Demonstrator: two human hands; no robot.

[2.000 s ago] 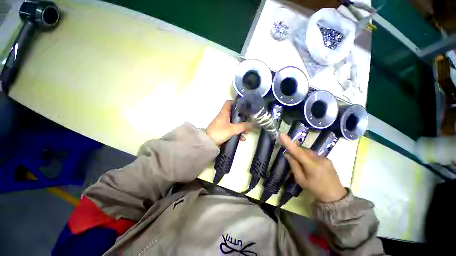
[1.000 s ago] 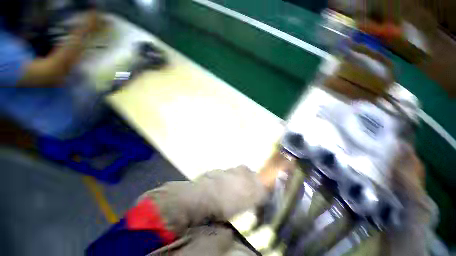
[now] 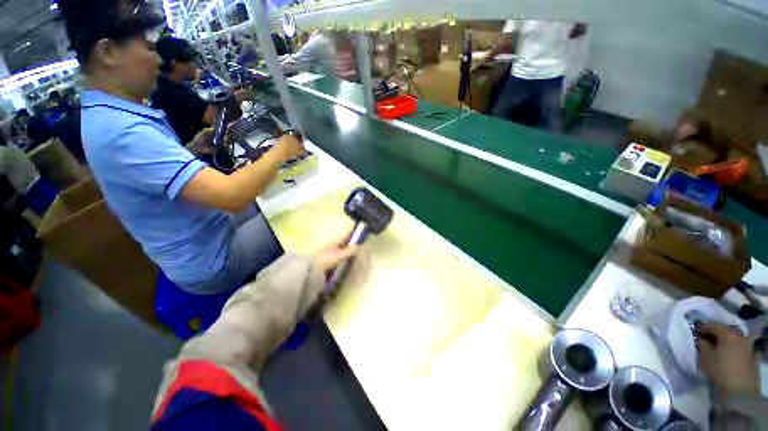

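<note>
My left hand (image 3: pixel 337 255) is closed around the handle of a dark hair dryer (image 3: pixel 368 210) at the left part of the yellow bench, its head pointing away from me. My right hand (image 3: pixel 726 360) is at the white parts bag (image 3: pixel 679 330) at the right edge, fingertips at the small dark pieces; whether they pinch one cannot be told. Two hair dryers with silver rings (image 3: pixel 582 359) lie at the lower right, and part of another shows at the bottom edge.
A small clear parts pile (image 3: pixel 624 307) lies left of the bag. An open brown carton (image 3: pixel 692 250) stands behind it. The green conveyor belt (image 3: pixel 472 215) runs alongside. A seated person in a light blue shirt (image 3: pixel 143 160) works at the left. A red tray (image 3: pixel 396 106) is farther off.
The view has swung left and up. My left hand has moved away leftward from the dryer row and now holds a hair dryer there. My right hand has moved from the dryer handles to the parts bag.
</note>
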